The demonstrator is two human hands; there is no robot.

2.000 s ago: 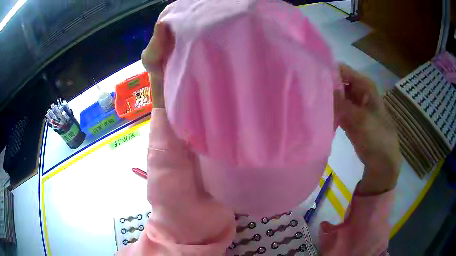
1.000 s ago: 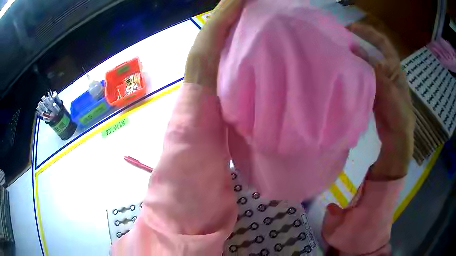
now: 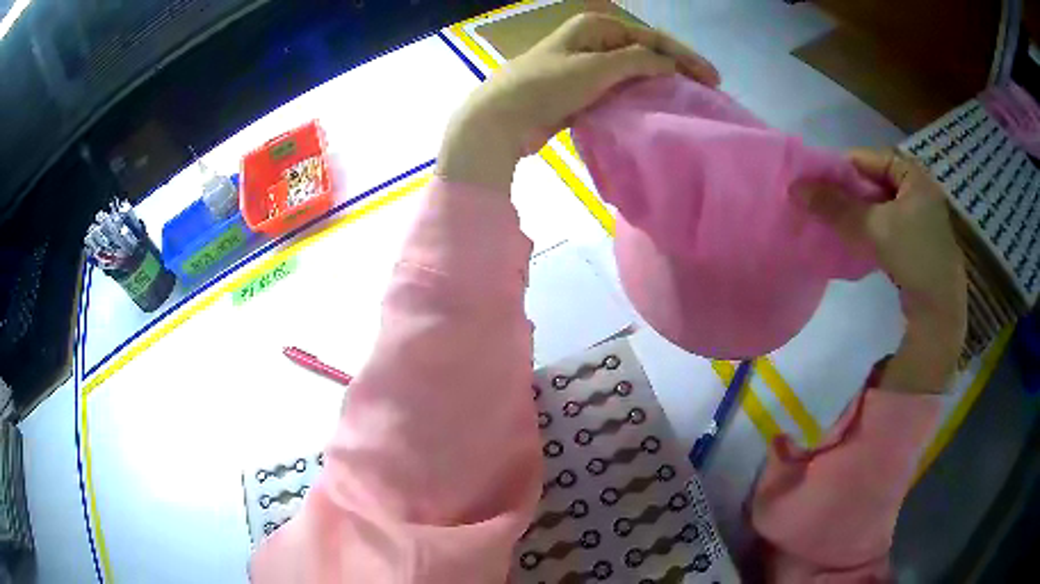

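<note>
A pink work cap (image 3: 713, 194) is held up above the bench, its brim pointing down. My left hand (image 3: 559, 86) grips its upper left edge, with the fingers over the top. My right hand (image 3: 895, 217) grips its right side, thumb in front on the cloth. Below lies the parts tray (image 3: 622, 502) with rows of small round parts at the ends of dumbbell-shaped cutouts. My left sleeve covers the middle of the tray. A blue marker pen (image 3: 722, 413) lies right of the tray, across yellow tape.
A red pen (image 3: 316, 365) and a white paper sheet (image 3: 570, 299) lie beyond the tray. A pen holder (image 3: 143, 274), blue parts bin (image 3: 208, 245) and red parts bin (image 3: 285, 177) stand at the back left. A tray stack (image 3: 986, 183) stands at the right.
The cap has lowered, flattened and tilted between my hands. My left hand has come into fuller view over its top edge. The paper sheet and more of the tray now show.
</note>
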